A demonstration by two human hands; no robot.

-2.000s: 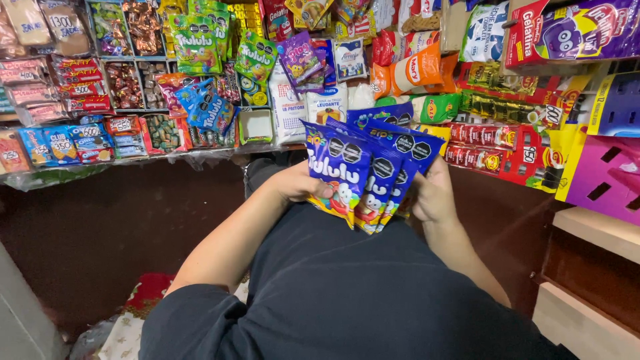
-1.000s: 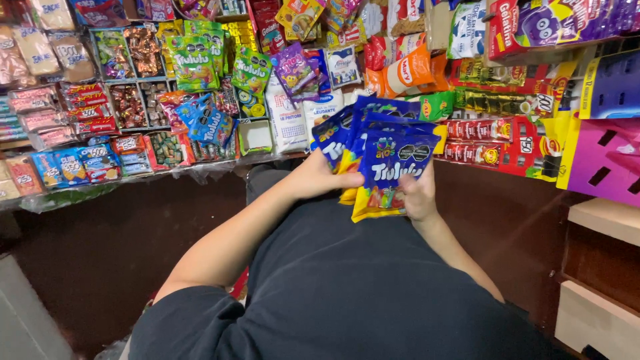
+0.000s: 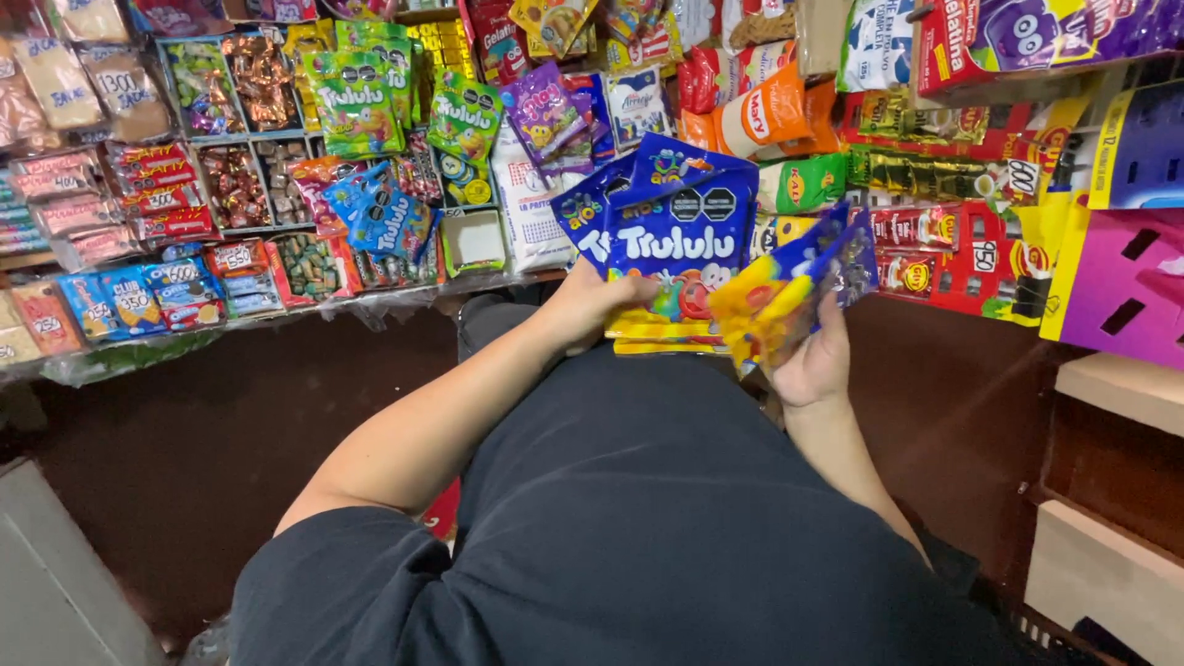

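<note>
Several blue and yellow Trululu gummy candy bags [image 3: 680,231] are fanned out in my left hand [image 3: 592,305], whose thumb presses on the front bag. Close by on the right, my right hand [image 3: 814,361] grips another blue and yellow candy bag [image 3: 786,291], tilted and partly blurred by motion. Both hands are in front of my dark shirt, below the edge of the candy display. Green Trululu bags [image 3: 351,102] and a light blue Trululu bag [image 3: 384,213] lie on the display to the left of my hands.
Divided trays of wrapped candies [image 3: 250,176] and stacked cookie packs [image 3: 190,287] fill the display's left side. An orange Mary bag [image 3: 758,111], red sachet strips [image 3: 953,250] and a purple cardboard box [image 3: 1128,277] are on the right. Pale drawer-like panels [image 3: 1110,573] stand at lower right.
The bags were bunched together between both hands. Now my right hand holds a bag apart to the right, while the others stay fanned in my left hand.
</note>
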